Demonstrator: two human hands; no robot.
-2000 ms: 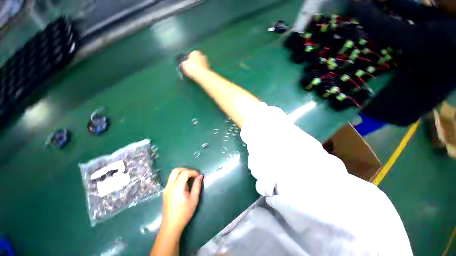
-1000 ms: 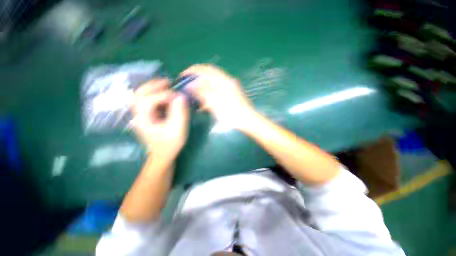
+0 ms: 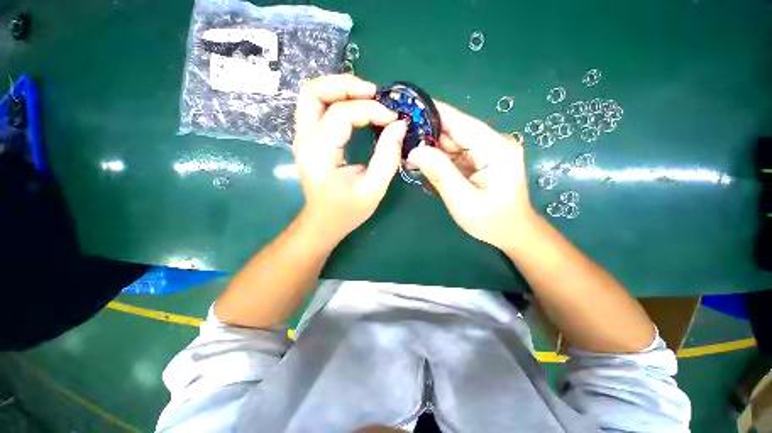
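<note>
A round black motor unit with a blue circuit board face is held above the green bench. My right hand grips its right and lower rim, with a thin whitish lead hanging below. My left hand is at its left side, thumb and fingertips together at the centre of the board. Whether a small part is between those fingertips is hidden. Thin silvery rings lie scattered to the right of my hands. A clear plastic bag of rings with a white label lies behind my left hand.
A blue tray and a person's dark sleeve are at the left. A small dark part lies at the far left. A cardboard box stands below the bench edge at the right.
My right hand has come back from the far side of the bench with the motor unit. Both hands now meet at the unit in front of me, and the view has turned downward.
</note>
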